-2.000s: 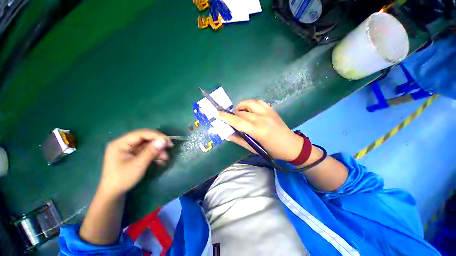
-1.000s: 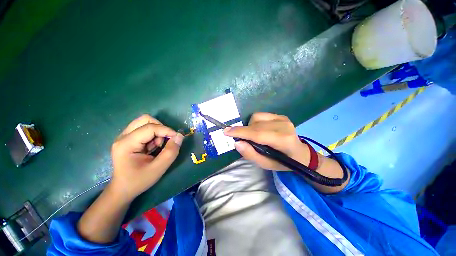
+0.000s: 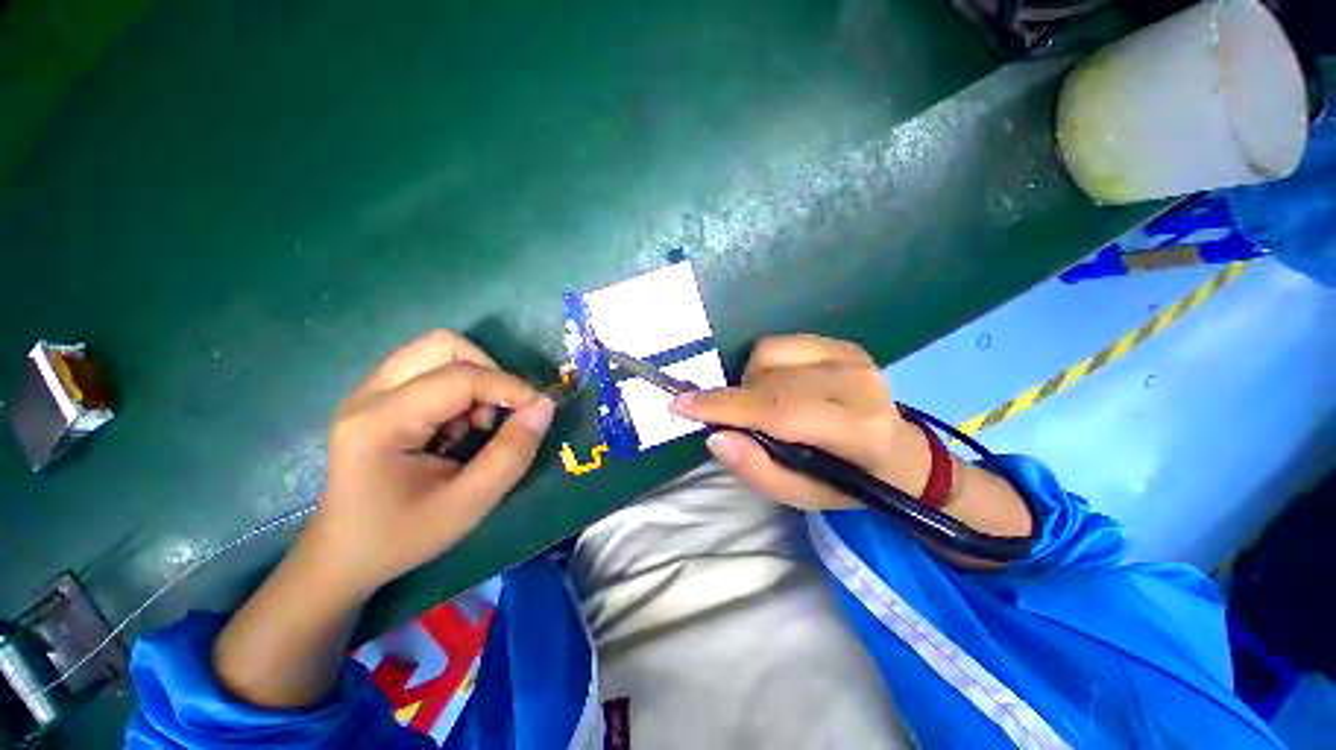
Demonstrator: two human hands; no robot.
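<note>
Two white panels (image 3: 645, 311) lie side by side on the bench with blue circuit boards (image 3: 617, 418) along their left edges. An orange flex cable (image 3: 582, 460) sticks out left from the lower board. My right hand (image 3: 821, 425) holds the black soldering iron (image 3: 865, 494) like a pen, its tip at the upper board's lower part. My left hand (image 3: 432, 454) pinches thin solder wire (image 3: 220, 561) close to the tip. A bit of orange shows beside my left fingertips; its far end is partly hidden.
A white cup (image 3: 1184, 110) stands at the upper right near the bench edge. A small box-like stack (image 3: 62, 403) is at the far left. A metal solder stand (image 3: 59, 659) is at the lower left, with wire running from it. Yellow-black tape (image 3: 1109, 347) marks the blue floor.
Since the first frame the view has shifted, and the panels now lie flat and less covered. Since the second, the left fingertips have moved slightly right and the iron tip slightly down along the boards.
</note>
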